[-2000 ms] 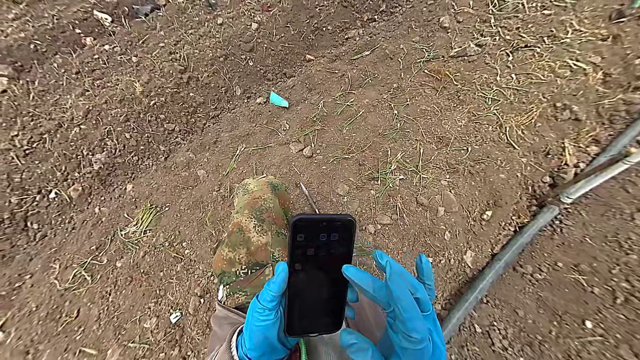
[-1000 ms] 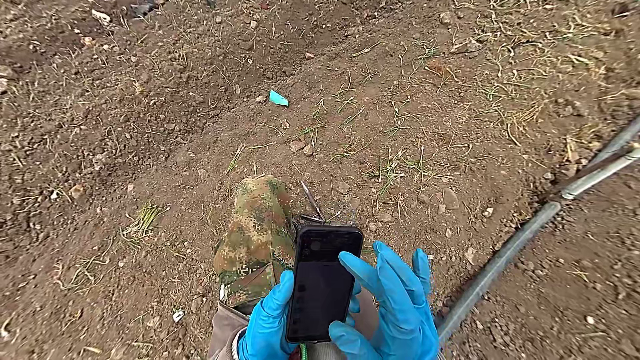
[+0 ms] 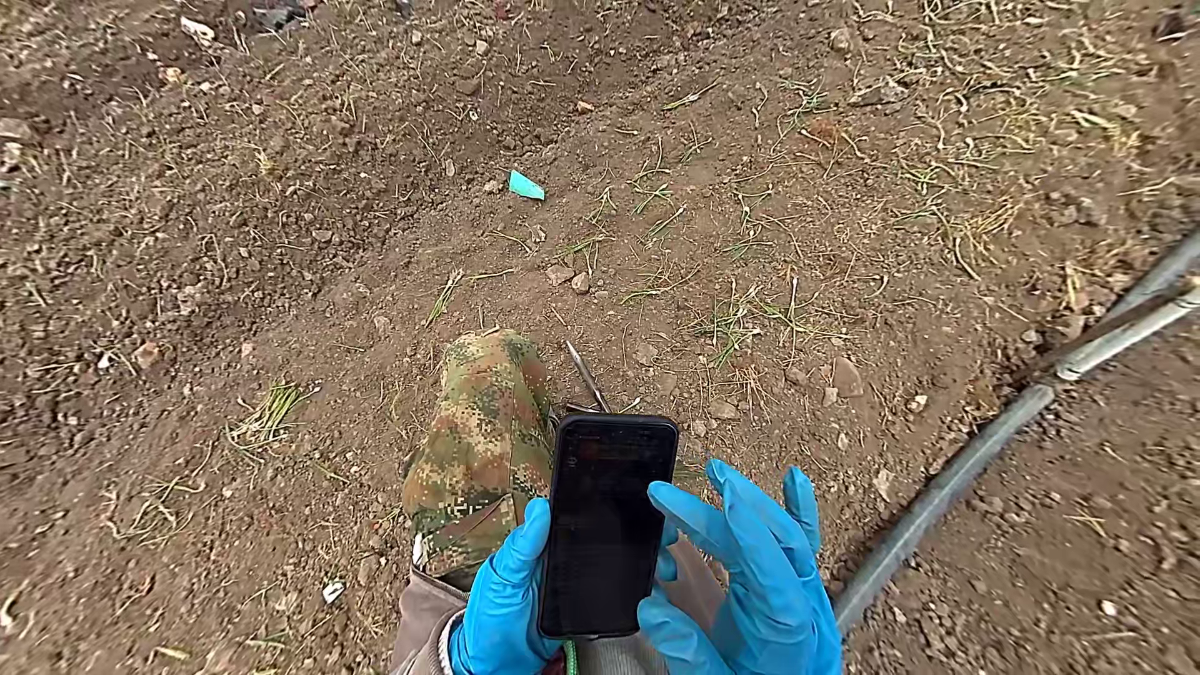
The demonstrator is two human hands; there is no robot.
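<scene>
A black smartphone (image 3: 609, 530) with a dark screen is held upright at the bottom centre. My left hand (image 3: 506, 595), in a blue glove, grips its left side, and some blue fingertips show at its right edge. My right hand (image 3: 750, 572), gloved in blue too, is beside the phone's right edge with its fingers apart and the index fingertip near the screen. Beyond the phone lies a thin metal tool (image 3: 587, 375) on the soil, its near end partly hidden. My knee in camouflage trousers (image 3: 483, 441) is left of the phone.
A grey hose or pipe (image 3: 947, 492) crosses the ground at the right, joined to another length. A small turquoise scrap (image 3: 526, 186) lies on the soil ahead. Tufts of cut green stems (image 3: 272, 415), stones and dry roots are scattered about.
The phone's screen shows icons in the earliest frame and is mostly dark now. My right index finger, over the phone's edge one second ago, is now drawn slightly back to the right.
</scene>
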